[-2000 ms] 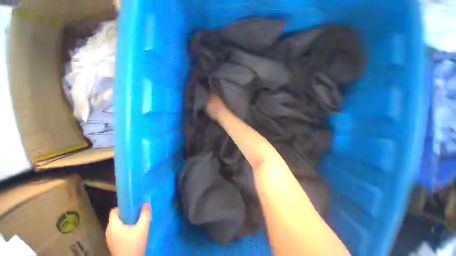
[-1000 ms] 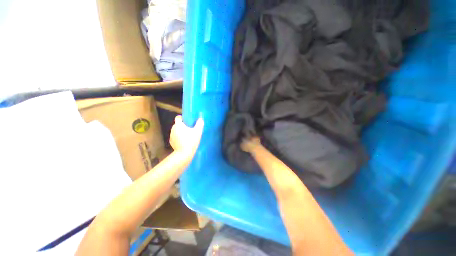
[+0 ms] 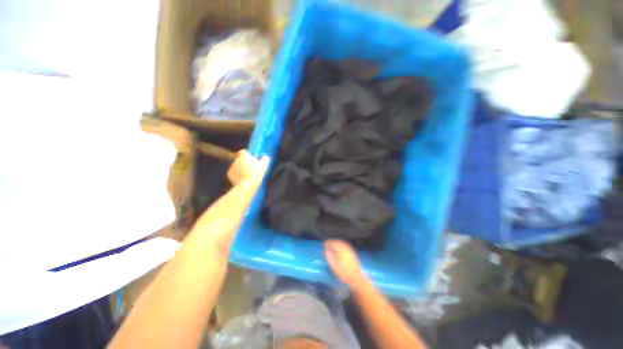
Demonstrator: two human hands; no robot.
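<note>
A deep blue plastic bin [image 3: 429, 198] fills the middle of the view, slightly tilted. Crumpled dark grey garments or cut pieces [image 3: 345, 146] lie in it. My left hand [image 3: 247, 168] grips the bin's left rim. My right hand [image 3: 340, 258] is at the near rim, its thumb or fingertips showing over the edge; the rest of its grip is hidden behind the wall. Both hands are bare and a little blurred.
At left is a large white surface or cloth [image 3: 75, 177]. Behind the bin's left side stands a cardboard box [image 3: 179, 61] with pale cloth. At right are a blue container [image 3: 478, 187] with pale blue cloth and a white bundle [image 3: 529, 65]. Scraps and dark heaps lie on the floor.
My right hand has come out of the dark garments and moved to the bin's near rim. My left hand stays on the left rim. The bin looks smaller and farther from the camera.
</note>
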